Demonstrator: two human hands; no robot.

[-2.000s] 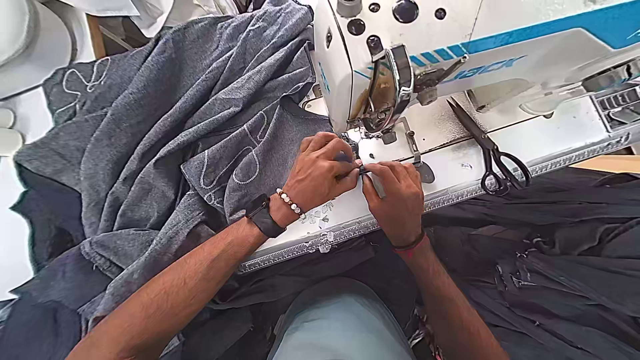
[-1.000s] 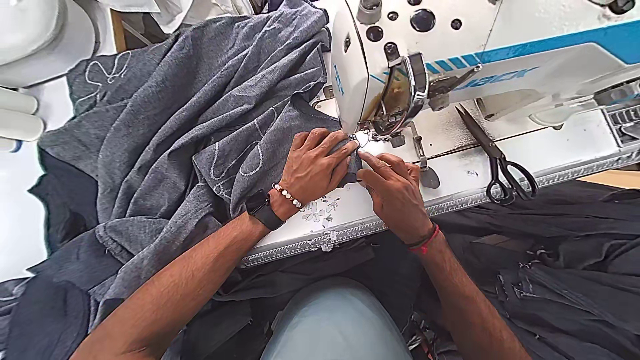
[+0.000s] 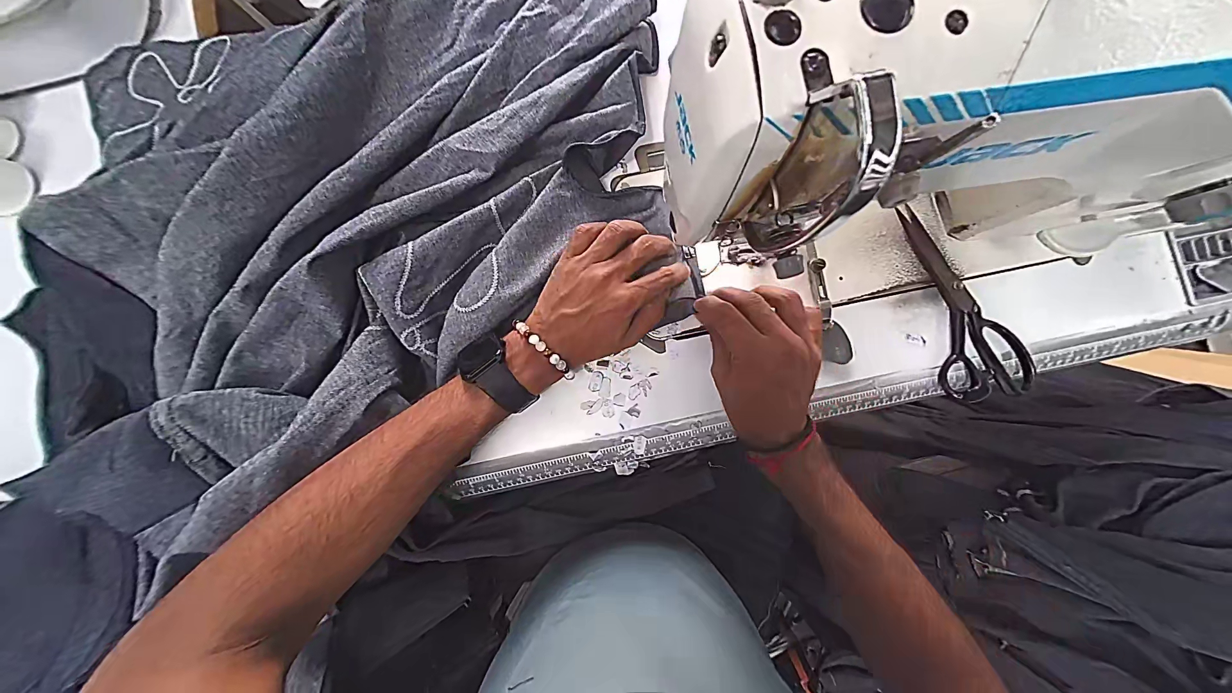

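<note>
Grey knit fabric [image 3: 404, 173] with loose white thread stitching lies bunched left of a white Jack sewing machine [image 3: 972, 58]. My left hand [image 3: 611, 294], wearing a watch and a bead bracelet, presses on the fabric's narrow end, just left of the needle area [image 3: 746, 250]. Pinched between the thumb and fingers of my right hand [image 3: 765, 356] is the dark edge of that same fabric, near the front of the machine bed. The fingertips of my right hand are partly hidden from view.
Black-handled scissors [image 3: 962, 322] lie on the machine table right of my right hand. Small clear plastic bits [image 3: 616, 390] are scattered by a measuring tape strip [image 3: 693, 438] along the table's front edge. Dark garments [image 3: 1088, 500] are heaped at lower right.
Both hands have stayed beside the needle area. My right hand has shifted from close to the presser foot toward the fabric's near corner since one second ago.
</note>
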